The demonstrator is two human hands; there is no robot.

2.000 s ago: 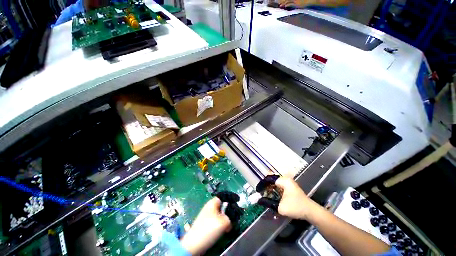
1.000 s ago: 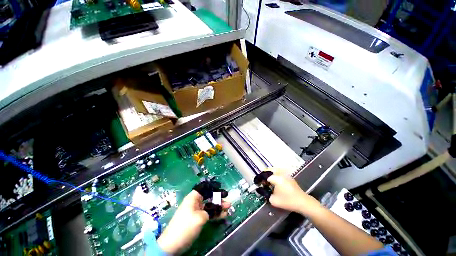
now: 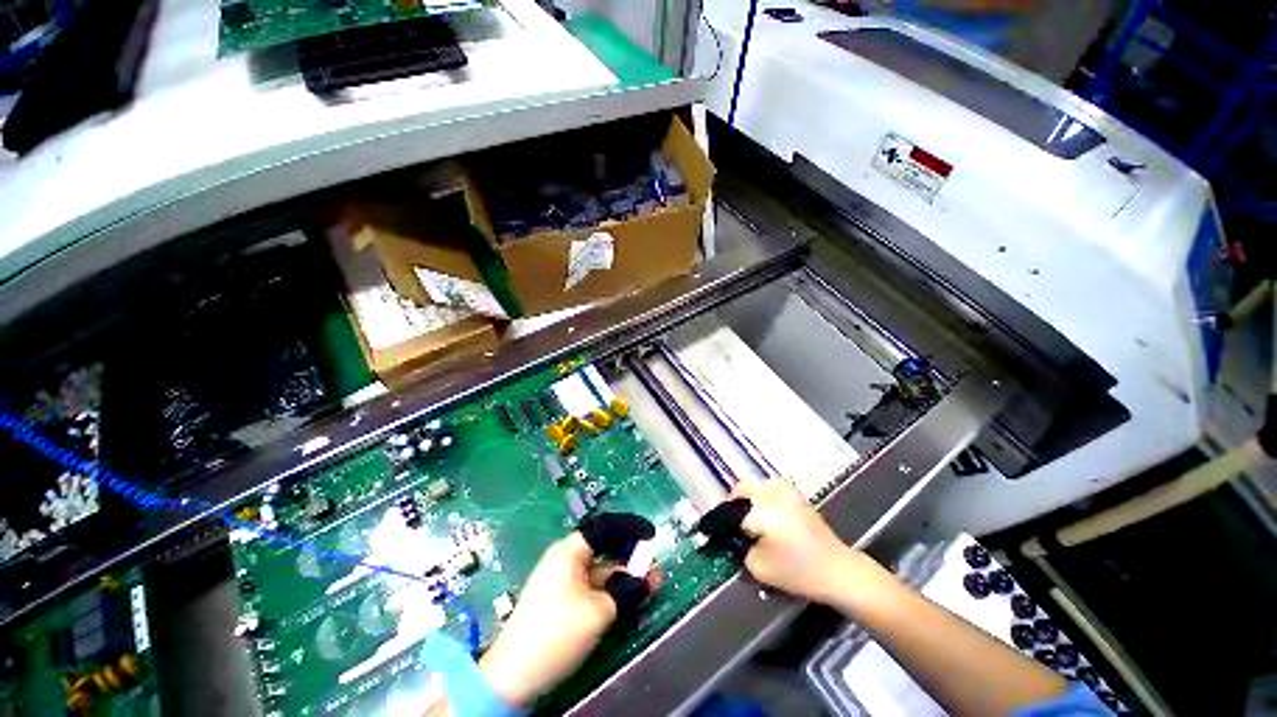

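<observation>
The large green circuit board (image 3: 504, 483) lies between the metal rails, with yellow-orange parts, white parts and bright glare on it. My left hand (image 3: 581, 595), with black coverings on thumb and forefinger, is over the board's right part and pinches a small white block (image 3: 642, 558). My right hand (image 3: 784, 539), also with black-covered fingertips, is at the board's right end by the near rail, its fingertips close to white parts on the board. Whether it holds anything is hidden.
Behind the far rail stand a narrow carton (image 3: 427, 336), a larger carton of dark blocks (image 3: 595, 266) and black bins. The near rail (image 3: 896, 476) runs beneath my right forearm. Black round parts stand on a white tray (image 3: 987, 602) at lower right. A blue cord crosses the board.
My left hand has shifted slightly right, still with the white block. My right fingertips have come down closer together at the board's end. The view has shifted slightly.
</observation>
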